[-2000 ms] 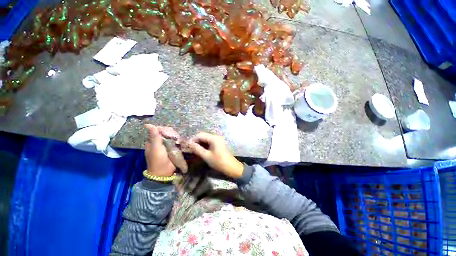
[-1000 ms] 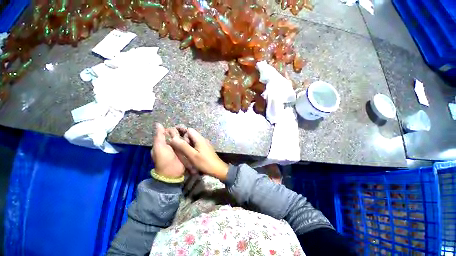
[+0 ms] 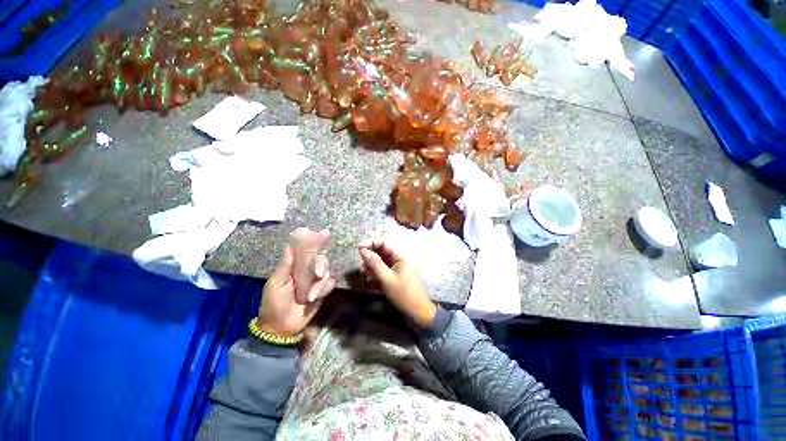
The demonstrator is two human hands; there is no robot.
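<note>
My left hand (image 3: 291,297) is near the table's front edge, fingers curled around a pale pinkish moulded toy (image 3: 308,254) that stands up between thumb and fingers. My right hand (image 3: 398,280) is a little to the right, apart from the toy, with thumb and fingertips close together. Whether anything small is pinched there cannot be seen. A large heap of glossy amber moulded toys (image 3: 379,112) lies across the back of the table.
White cloths (image 3: 246,177) lie at the left, and another white cloth (image 3: 493,267) hangs over the front edge. An enamel mug (image 3: 552,214) and a small white cup (image 3: 657,228) stand at the right. A blue mesh crate (image 3: 672,388) and a blue tote (image 3: 103,344) are below the table.
My hands were together over the toy and are now apart, with the toy showing upright in my left hand. The view has tilted up, showing more of the table's far side.
</note>
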